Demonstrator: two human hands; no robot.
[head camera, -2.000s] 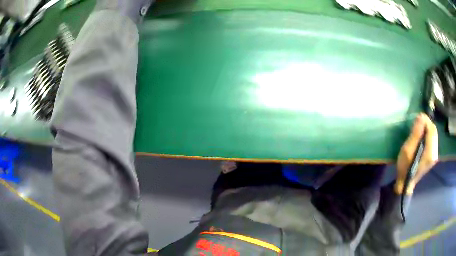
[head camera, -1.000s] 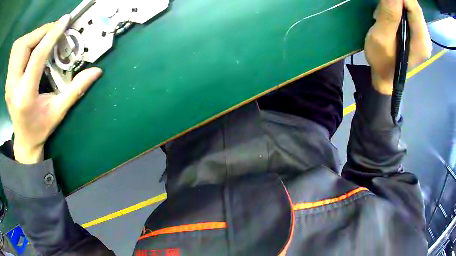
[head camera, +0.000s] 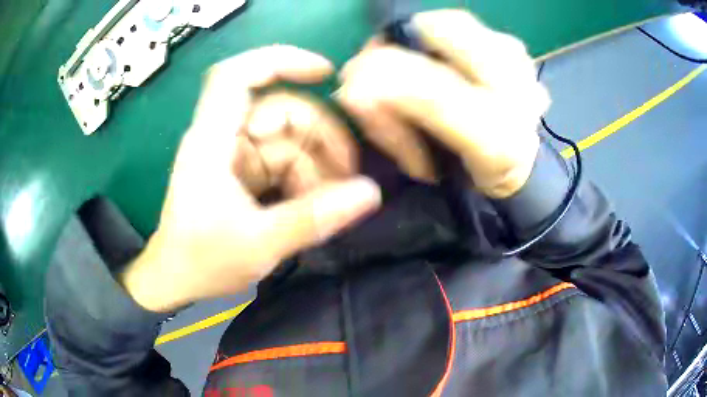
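Observation:
A silver-white plate assembly (head camera: 139, 46) with a scalloped edge, small holes and pale round discs lies at the upper left, touched by neither hand. My left hand (head camera: 248, 186) is blurred in front of my chest. Its fingers are curled and its thumb points right; whether it pinches anything thin cannot be told. My right hand (head camera: 465, 101) is close beside it on the right, also blurred, closed around the black soldering iron handle (head camera: 399, 32), of which only a short part shows. The iron's tip is hidden or out of view.
The green mat (head camera: 46, 155) covers the bench, whose edge (head camera: 605, 35) runs to the upper right. A black cord (head camera: 570, 147) loops around my right wrist. A blue object (head camera: 35, 363) is at the lower left, and a yellow line (head camera: 643, 116) crosses the grey floor.
My left hand has let go of the plate assembly and moved right, in front of my chest. My right hand has moved left to meet it. The plate stays at the upper left.

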